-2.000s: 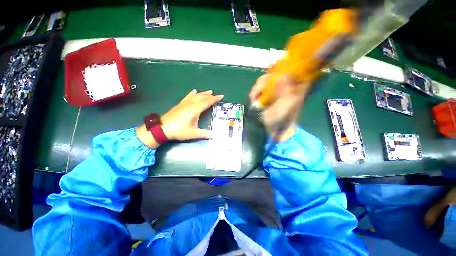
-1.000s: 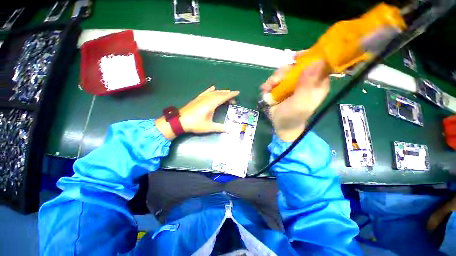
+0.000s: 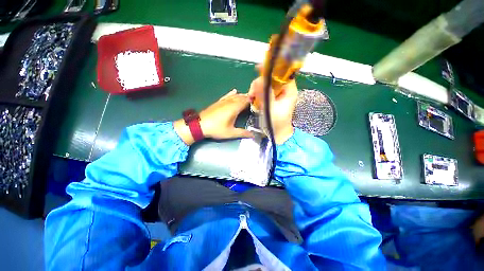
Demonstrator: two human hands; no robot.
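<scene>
A phone mid-frame assembly lies on the green work surface in front of me; its upper end is mostly hidden by my hands and the driver cord. My left hand is at its upper left, thumb and fingers around that end. My right hand is closed around the yellow-orange electric screwdriver, which stands nearly upright over the upper end of the phone. The driver's tip is hidden. A round, speckled screw tray lies just right of my right hand.
A black divided parts tray is at left, beside a red parts bin with a white patch inside. Other phone frames lie at right. A wrapped pale-green post stands upper right. The black driver cord crosses the phone. A person's blue sleeve shows lower right.
The screwdriver and my right hand have moved left and down to the phone's upper end, turning more upright. The round tray has come into sight. My left hand stays at the phone.
</scene>
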